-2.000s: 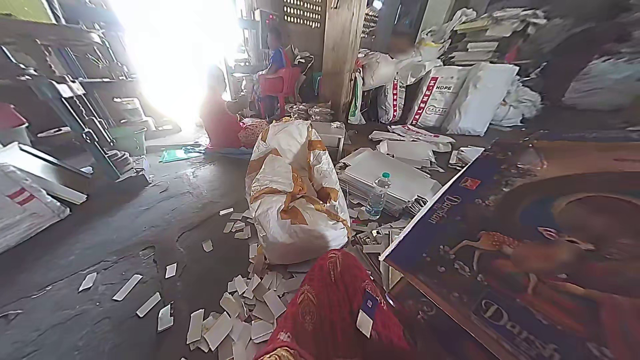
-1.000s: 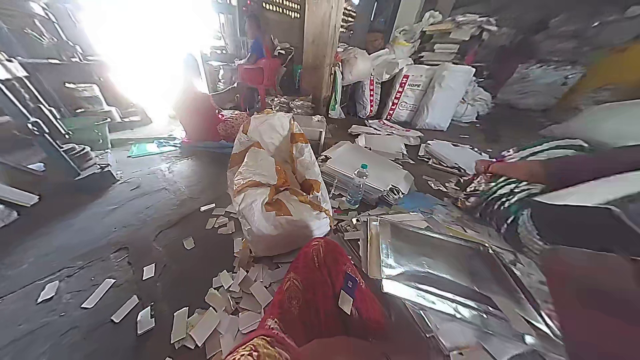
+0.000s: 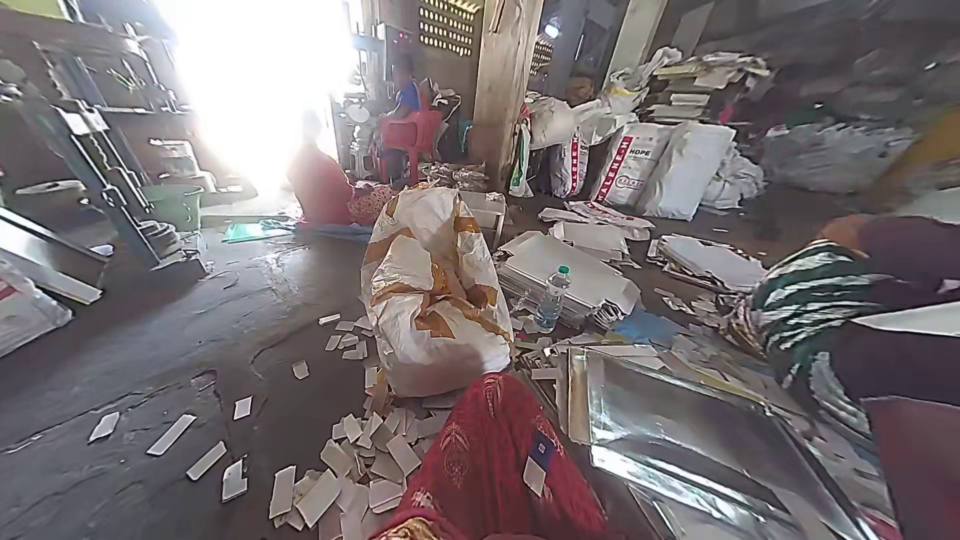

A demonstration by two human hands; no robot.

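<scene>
Neither my left hand nor my right hand can be made out in the head view. My raised knee under red patterned cloth [image 3: 472,465] is at the bottom middle, with a small blue and white card piece [image 3: 537,463] lying on it. Just beyond the knee stands a white woven sack [image 3: 435,315] with brown bands. Cut white card pieces [image 3: 375,457] are heaped to the left of the knee. To the right lies a shiny silvery sheet [image 3: 675,427]. A clear plastic bottle with a green cap [image 3: 551,300] stands by stacked white card sheets [image 3: 566,266].
Close on the right sits a person in striped cloth [image 3: 810,315]. A person in red [image 3: 319,184] sits further back, near a person on a red plastic chair [image 3: 411,139]. Filled white sacks [image 3: 630,169] stand behind. At left are a metal-framed machine [image 3: 105,165] and a green tub [image 3: 174,206].
The large printed board with a deer picture, at right two seconds ago, is out of view. The silvery sheet and the person in striped cloth now show there. The view has shifted somewhat.
</scene>
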